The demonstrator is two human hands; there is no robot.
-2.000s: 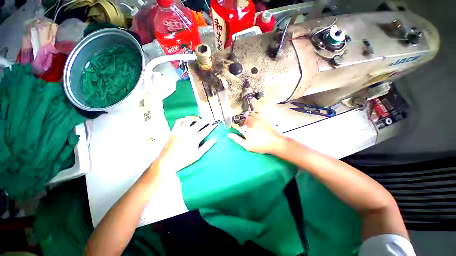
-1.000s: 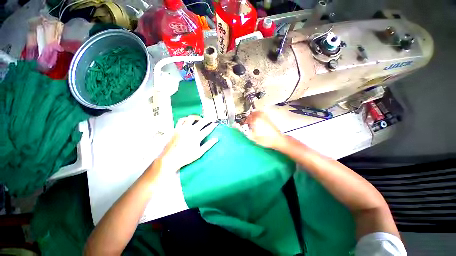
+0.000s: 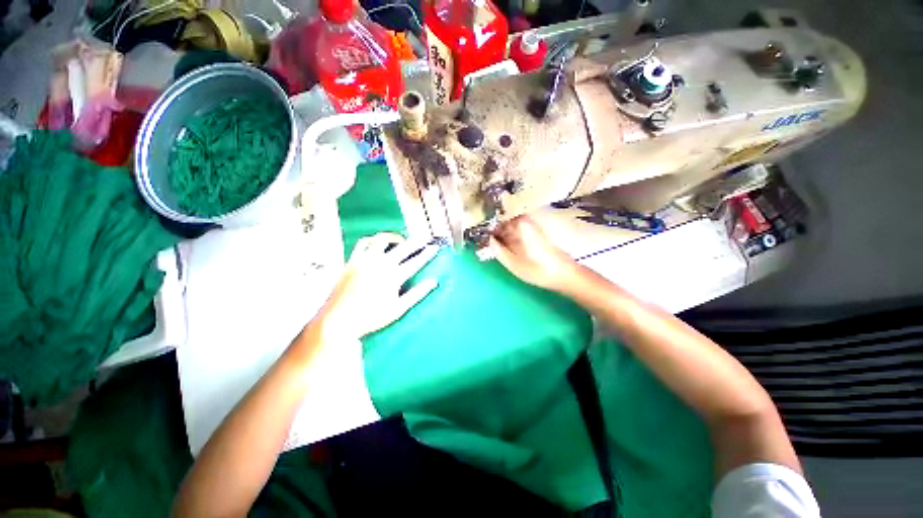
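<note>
A large green cloth [image 3: 476,344] lies on the white machine table and hangs over its front edge. Part of it shows beyond the needle area, left of the machine head. The cream sewing machine [image 3: 526,132] stands over the cloth's far edge. My left hand [image 3: 380,288] lies flat on the cloth, fingers spread, left of the presser foot. My right hand [image 3: 521,253] is right of the needle area, its fingertips bent together at the cloth's edge. The needle and what the fingertips pinch are too small and blurred to tell.
A metal bowl [image 3: 148,167] of green strips and a green cloth heap [image 3: 71,263] are at left. Red bottles [image 3: 356,63] stand behind the machine. Dark blue snips [image 3: 617,218] lie on the bed. Small red and black boxes [image 3: 759,218] are at right. A black slatted item [image 3: 820,374] is beyond.
My right hand's fingers, spread flatter on the cloth at first, have drawn together at its edge. My left hand has stayed nearly in place. The view has shifted slightly.
</note>
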